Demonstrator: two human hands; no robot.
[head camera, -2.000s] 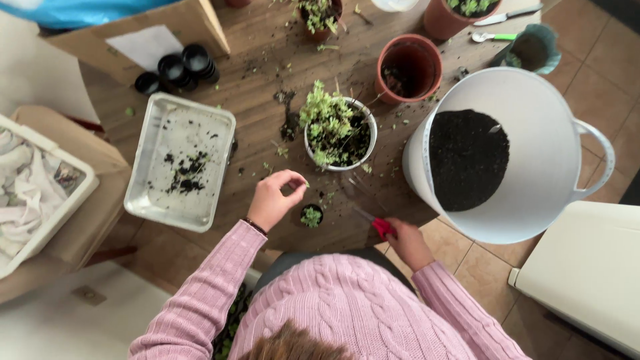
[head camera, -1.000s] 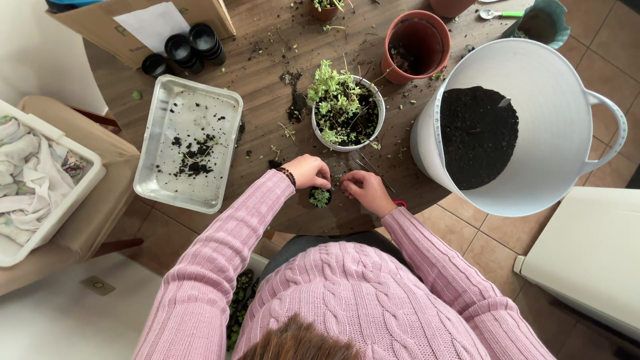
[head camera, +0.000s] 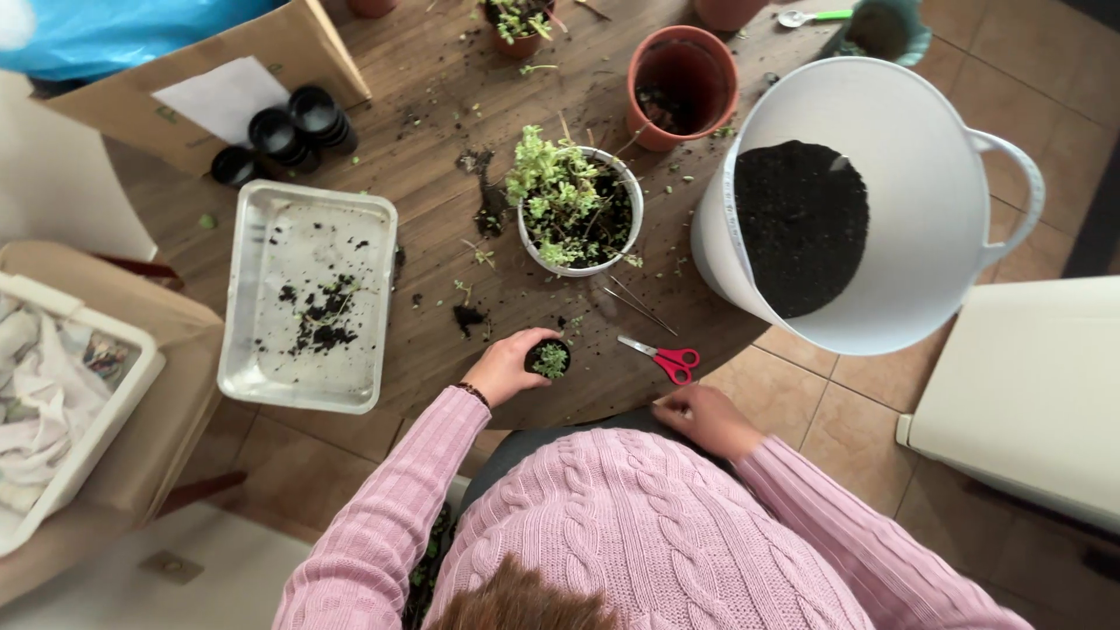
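Observation:
My left hand (head camera: 514, 366) is closed around a small black pot with a green succulent (head camera: 550, 360) at the table's front edge. My right hand (head camera: 705, 418) rests by my lap just off the edge, its fingers curled; whether anything is inside them cannot be made out. Red-handled scissors (head camera: 662, 357) lie just beyond it, beside metal tweezers (head camera: 641, 310). Farther in stands a white pot (head camera: 635, 213) of dark soil, with a pale green leafy plant (head camera: 553, 192) leaning over its left rim.
At right is a white tub (head camera: 919, 201) holding dark soil (head camera: 801, 227). A soil-specked plastic tray (head camera: 378, 297) stands at left, below several black pots (head camera: 284, 136) and a cardboard box (head camera: 201, 79). Terracotta pots (head camera: 682, 87) stand at the back, near a spoon (head camera: 814, 17). Soil crumbs dot the wooden table (head camera: 437, 175).
Two seconds ago my right hand held the red scissors; now they lie on the table. Since one second ago, my right hand has drawn back from the small pot toward my lap.

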